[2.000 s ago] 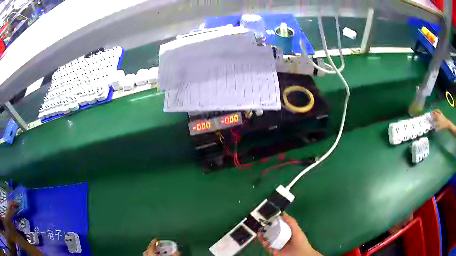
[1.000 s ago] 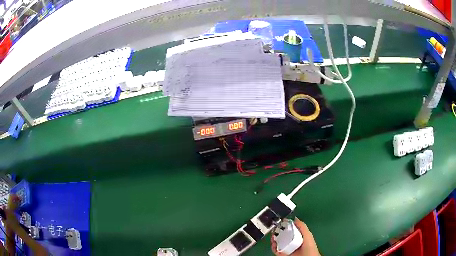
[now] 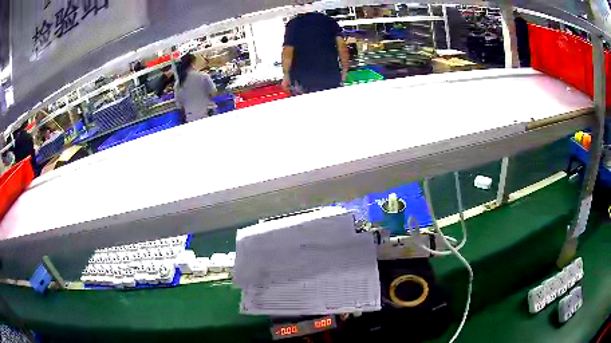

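Neither of my hands is in the picture. Nearest in front of me is the black power meter (image 3: 305, 327) with red glowing digits, cut off by the bottom edge. White gridded record sheets (image 3: 308, 264) lie over its top. A tan tape roll (image 3: 409, 291) lies flat on the black box beside them. The white power cable (image 3: 469, 281) curves down past the right of the box and leaves the picture. The socket strip is out of view.
A white shelf (image 3: 281, 147) crosses above the green bench (image 3: 167, 315). Rows of white adapters (image 3: 137, 261) stand at the back left. A white multi-socket bar (image 3: 556, 286) and a small adapter (image 3: 571, 305) lie right. A shelf post (image 3: 586, 201) stands right. People stand beyond.
The view has tilted up, bringing the shelf top and people into sight. My right hand with its white adapter, the socket strip and the blue sheet at lower left have left the picture.
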